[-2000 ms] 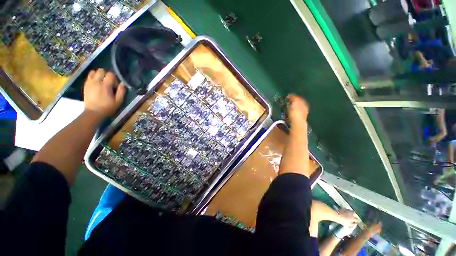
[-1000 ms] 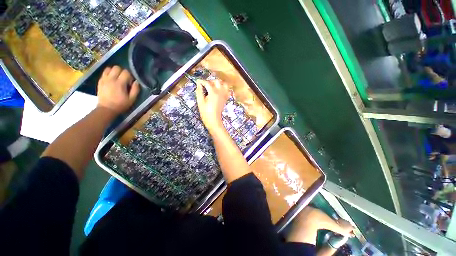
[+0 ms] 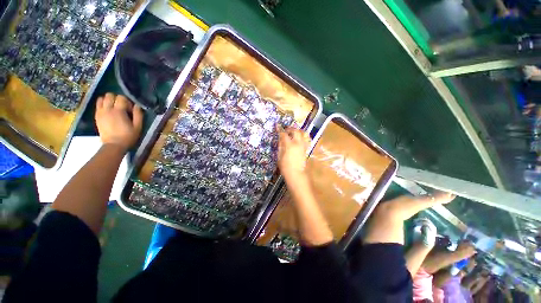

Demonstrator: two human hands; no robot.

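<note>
The fuller tray (image 3: 220, 28) is steel with a rounded rim and lies in front of me, mostly covered by rows of small grey circuit boards (image 3: 204, 160). Brown liner shows along its far edge. My right hand (image 3: 293, 145) is over the tray's right edge, fingers bent down at the end of a board row; whether it holds a board cannot be told. My left hand (image 3: 117, 121) rests with curled fingers in the gap left of this tray, with nothing visible in it. The emptier tray (image 3: 388, 168), to the right, shows mostly brown liner and a few boards at its near edge.
A further filled tray (image 3: 83, 115) is at the far left. A black bundle (image 3: 145, 62) lies between the left trays, and a white sheet (image 3: 71, 165) below them. Loose boards (image 3: 362, 112) lie on the green surface (image 3: 332, 53). Another person's arm (image 3: 400, 210) reaches in at lower right.
My right hand went from the green surface to the tray's far rows, then right to its right edge. My left hand stays in the gap. The view has shifted and turned slightly.
</note>
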